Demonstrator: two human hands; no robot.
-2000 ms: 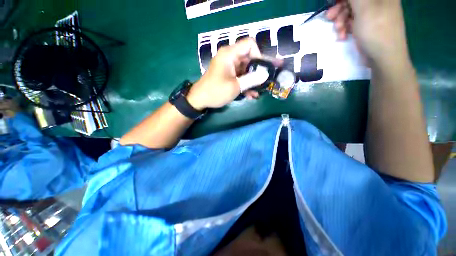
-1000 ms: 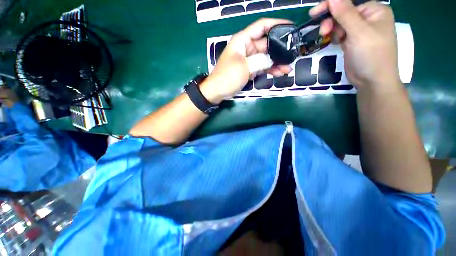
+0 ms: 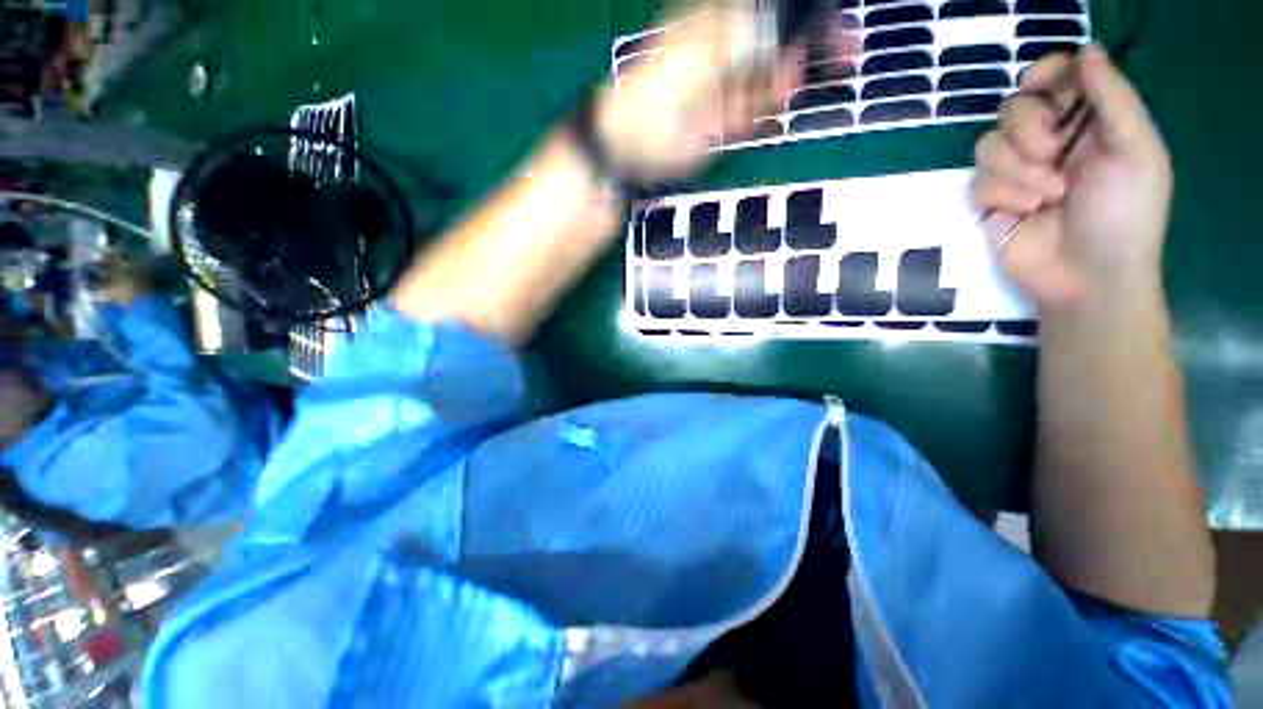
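A white adhesive sheet with black L-shaped pieces in two rows lies on the green mat. A second die-cut sheet with a grid of small black pieces lies beyond it. My left hand is blurred and reaches over the left part of the second sheet. A dark, blurred thing, perhaps the device, is at its fingertips at the top edge; whether it is gripped cannot be told. My right hand is closed on thin dark tweezers, over the right end of the L-piece sheet.
A black round caged fan stands on the mat at the left, with striped sheets behind it. A co-worker in a blue smock sits at the far left. Blurred items lie at the top left.
My left hand has moved away from my body to the far sheet, taking the device from between my hands. My right hand has drawn off to the right with the tweezers.
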